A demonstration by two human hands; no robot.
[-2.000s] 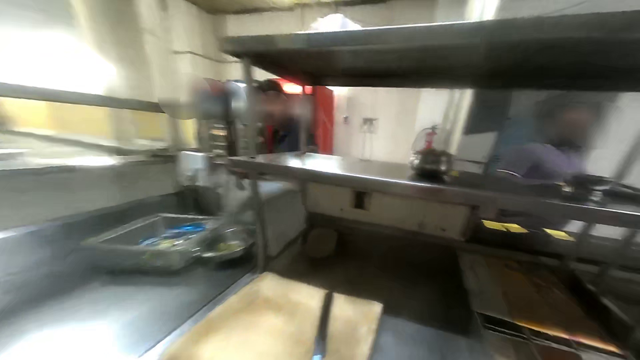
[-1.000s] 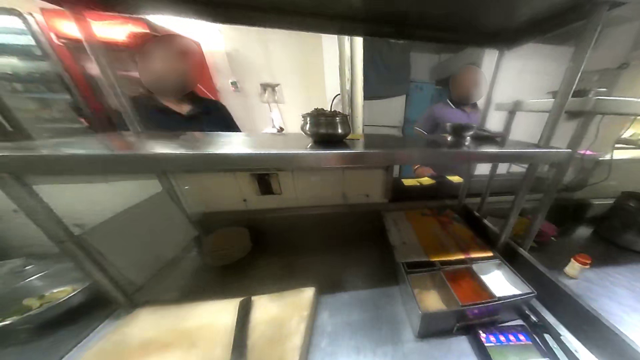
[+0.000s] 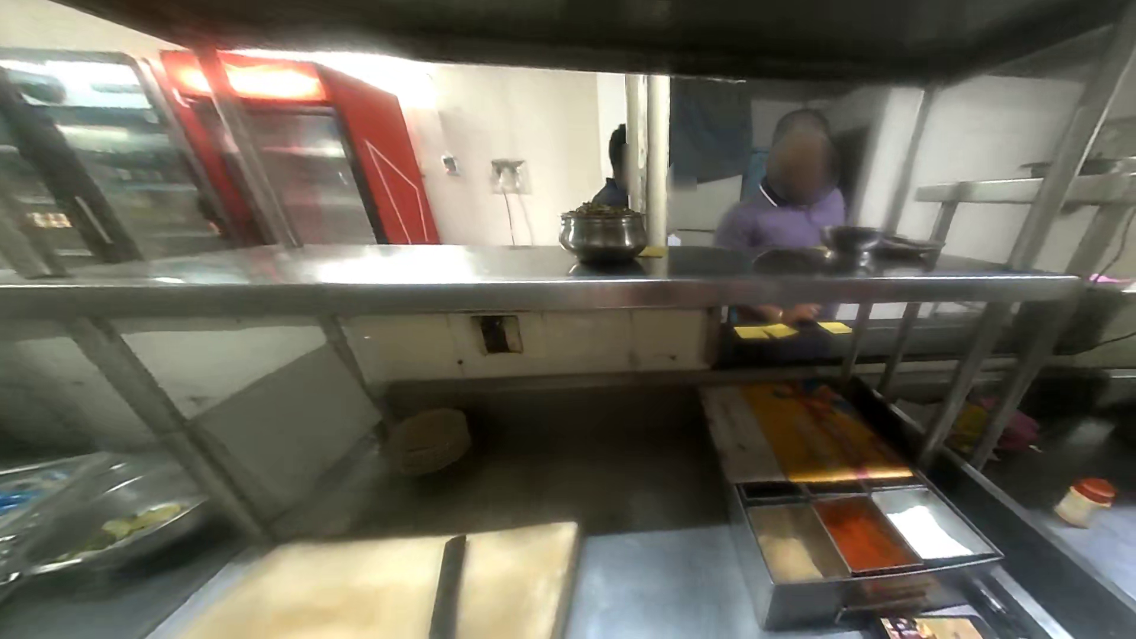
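Neither of my hands is in view. A cutting board (image 3: 355, 586) lies at the bottom, with a dark flat strip, perhaps a knife blade, (image 3: 447, 586) across it. To its right stands a metal spice box (image 3: 781, 603) with pale, red and white powders in its compartments. Behind the box lies an orange and white printed sheet or board (image 3: 790, 426). On the steel shelf (image 3: 426, 266) above stands a round metal pot (image 3: 603, 235), filled with something dark and greenish.
At the left is a metal bowl (image 3: 169, 541) with green pieces. A round basket (image 3: 429, 441) sits under the shelf. A red-capped jar (image 3: 1084, 502) is at the right. A person in purple (image 3: 785, 213) stands beyond the shelf, near a metal bowl (image 3: 852, 240). A red fridge (image 3: 382, 160) stands behind.
The view has swung to the right since the earliest frame. The person in dark clothes, behind the shelf at the left one second ago, is no longer seen there; a partly hidden figure shows beside the pillar.
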